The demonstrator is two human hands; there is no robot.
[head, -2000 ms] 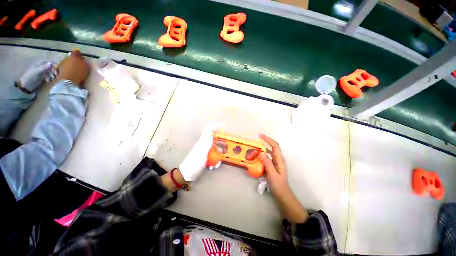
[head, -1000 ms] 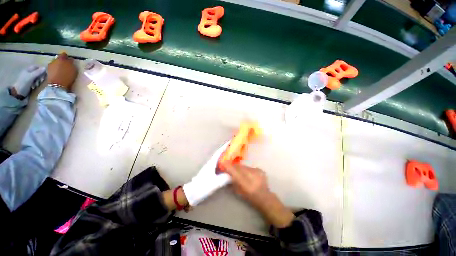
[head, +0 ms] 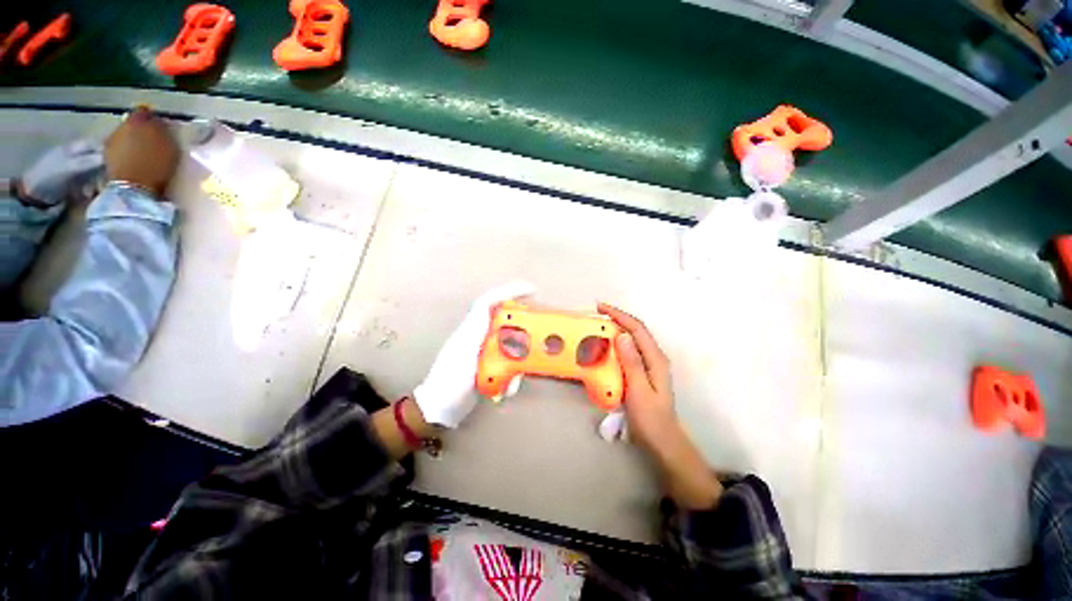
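An orange controller shell (head: 553, 344) is held level above the bench in front of me, its flat face with round openings towards me and its two grips pointing at me. My left hand (head: 461, 366), in a white glove, holds its left end. My bare right hand (head: 649, 385) holds its right end. A small white wiping cloth (head: 611, 425) shows under my right fingers, below the right grip. The fingertips behind the shell are partly hidden.
A white bottle (head: 731, 233) with its lid open stands by the belt (head: 564, 129), which carries several shells. Another shell (head: 1007, 402) lies on the bench at right. At left are a neighbour's arms (head: 124, 270), a bottle (head: 245, 164) and a white rag (head: 276, 276). A metal post (head: 952, 170) rises at right.
The shell has turned from a slanted, blurred pose to level and facing me. My right hand has moved from the shell's near end to its right end. The belt shells have shifted in view.
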